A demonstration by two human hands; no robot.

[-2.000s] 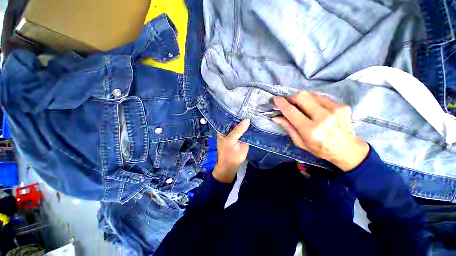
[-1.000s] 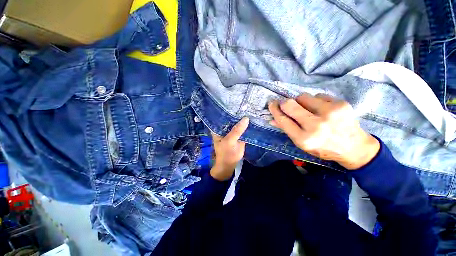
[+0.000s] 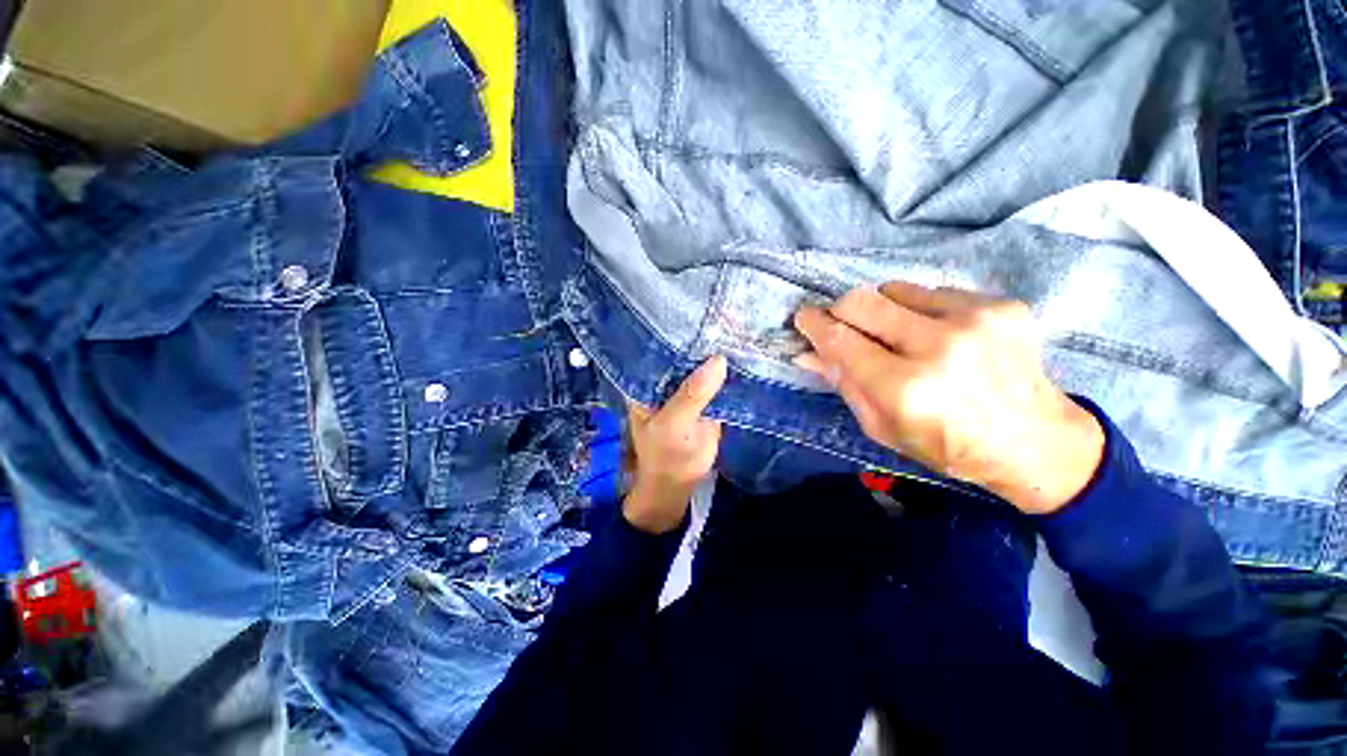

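Observation:
A denim jacket lies inside out in front of me, its pale grey-blue wrong side (image 3: 872, 163) up and its darker blue bottom hem (image 3: 798, 420) towards me. My left hand (image 3: 675, 451) holds the hem, thumb on top and fingers hidden under it. My right hand (image 3: 946, 387) rests just right of it above the hem, fingers bent together at a seam near a small stitched patch. A thin dark tip shows at the right fingertips; what it belongs to is hidden in the hand. A white pocket bag (image 3: 1167, 244) curves at the right.
Another denim jacket (image 3: 177, 399), blue side out with metal buttons, lies at the left, its cuff over a yellow surface (image 3: 488, 148). A brown cardboard box (image 3: 207, 67) stands at the upper left. More denim (image 3: 1270, 163) lies at the right edge. A red object (image 3: 56, 601) shows lower left.
The view has shifted slightly, so the box and left jacket sit further left. Both hands stay at the same part of the hem; the right fingers have bent and moved slightly at the seam.

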